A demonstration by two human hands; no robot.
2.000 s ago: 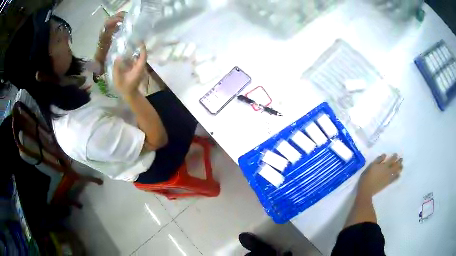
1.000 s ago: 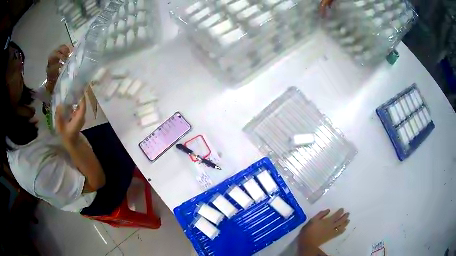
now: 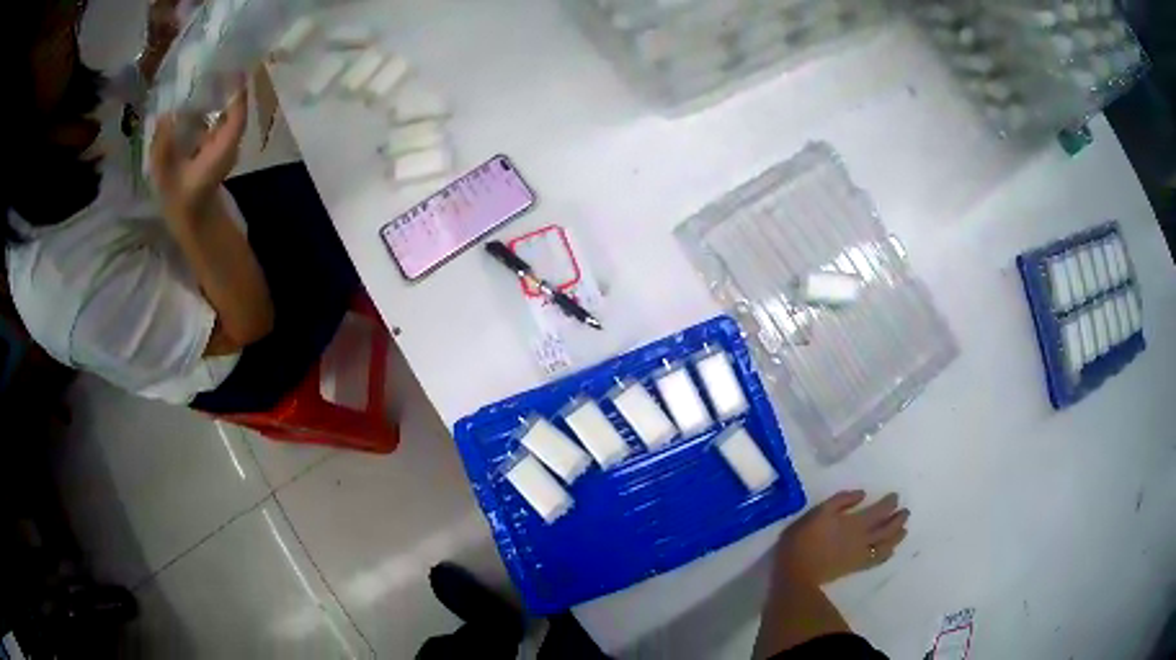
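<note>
A bright blue plastic tray (image 3: 645, 503) lies on the white table at the near edge. A slanted row of several white units (image 3: 641, 413) lies in its upper part, with one separate white unit (image 3: 747, 459) at its right side. My right hand (image 3: 845, 535) rests on the table just right of the tray's lower right corner, fingers slightly apart, holding nothing. My left hand is not in view. A clear ribbed blister tray (image 3: 800, 232) lies beyond the blue tray, with one white unit (image 3: 829, 288) on it.
A lit smartphone (image 3: 458, 217), a black pen (image 3: 544, 285) and a red-bordered label (image 3: 562, 253) lie beyond the blue tray. A small filled blue tray (image 3: 1058, 374) is at right. Blurred stacked clear trays (image 3: 722, 52) stand at the back. A seated person (image 3: 116, 297) is at left on a red stool (image 3: 342, 413).
The camera view has shifted, so the table things sit at different places in the picture. My right hand stays beside the blue tray. The units in the tray look the same.
</note>
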